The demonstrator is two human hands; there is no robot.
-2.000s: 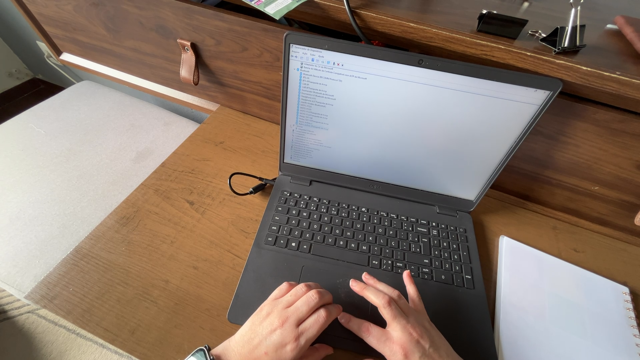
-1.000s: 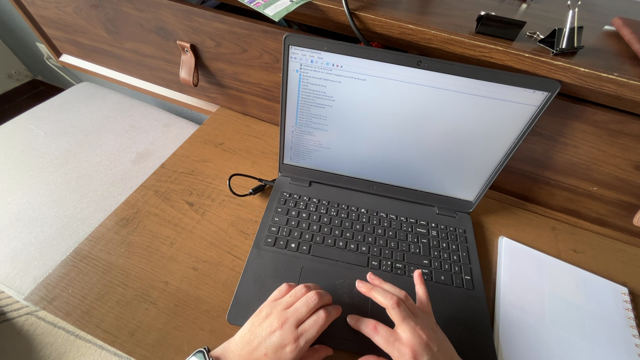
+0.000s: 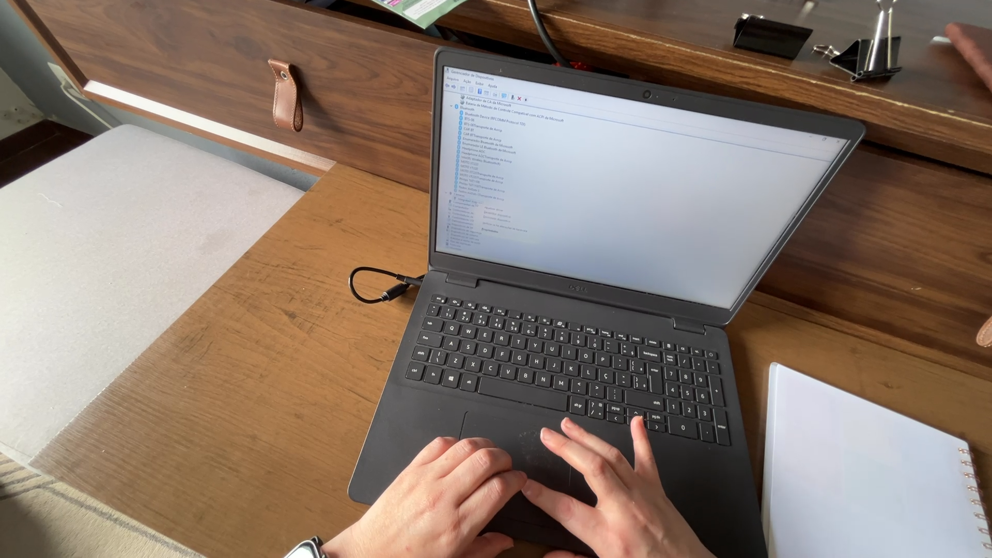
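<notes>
A dark Dell laptop (image 3: pixel 577 364) lies opened out on a brown wooden desk (image 3: pixel 225 364), its lit screen (image 3: pixel 620 186) showing a device list with a small menu over its lower part. My left hand (image 3: pixel 442 496) rests with curled fingers on the palm rest and the touchpad's left side, holding nothing. Over the touchpad (image 3: pixel 508 438) my right hand (image 3: pixel 608 488) has its fingers spread, and its thumb is close to my left hand's fingers; whether they touch is unclear. A watch (image 3: pixel 308 549) is on my left wrist.
Right of the laptop lies a spiral notebook (image 3: pixel 868 465). A short black cable (image 3: pixel 376 284) loops out at the laptop's left. Binder clips (image 3: pixel 771 36) sit on the raised shelf behind. A leather pull (image 3: pixel 286 97) hangs on the wooden front. A pale padded surface (image 3: pixel 116 271) is at left.
A small menu now shows low on the screen's list. My right hand's fingers have shifted slightly; my left hand has stayed in place.
</notes>
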